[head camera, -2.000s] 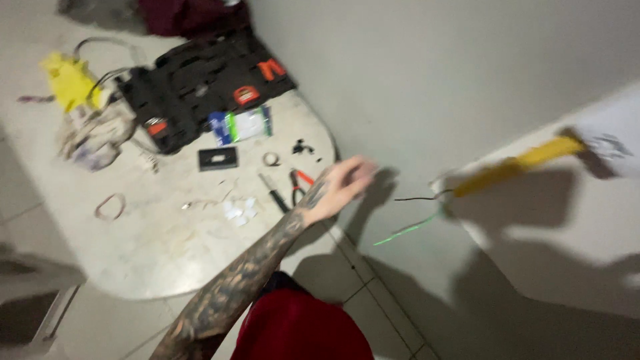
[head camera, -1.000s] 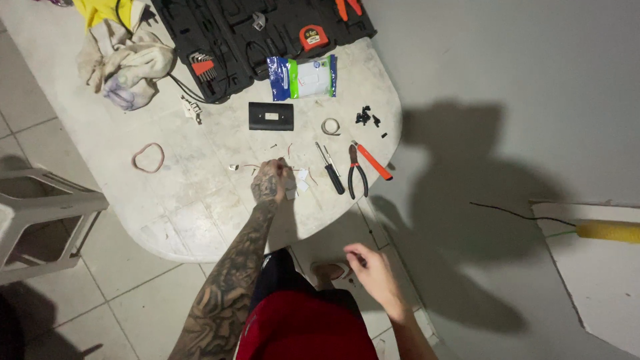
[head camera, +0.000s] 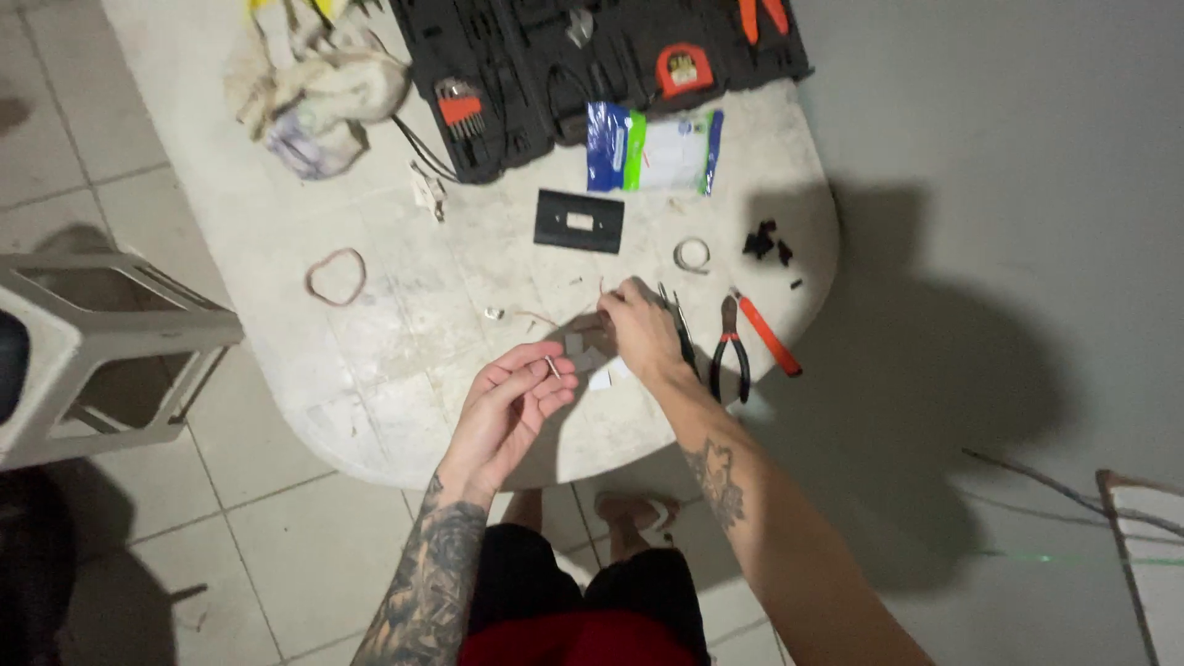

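My left hand (head camera: 518, 398), palm up over the table's near edge, pinches a small metal screw or pin (head camera: 553, 367) between thumb and fingers. Just right of it, my right hand (head camera: 643, 328) is lowered to the tabletop with its fingertips together beside a thin reddish wire piece (head camera: 601, 289); whether they grip anything is hidden. Small white pieces (head camera: 601, 379) lie between the hands. Diagonal cutting pliers (head camera: 730, 347) with black handles and an orange-red handled tool (head camera: 770, 336) rest right of my right hand, which partly covers a screwdriver (head camera: 683, 333). Beyond is a black wall plate (head camera: 579, 222).
An open black tool case (head camera: 518, 83) with a red tape measure (head camera: 684, 70) is at the back, near a plastic packet (head camera: 655, 148) and rags (head camera: 324, 102). Black bits (head camera: 763, 240) and a coiled strip (head camera: 692, 254) lie right. Wires (head camera: 1036, 476) stick out at the wall; a white stool (head camera: 111, 351) stands left.
My left hand has drawn back from the tabletop and now holds the small metal piece. My right hand has moved from beside the table to the tabletop.
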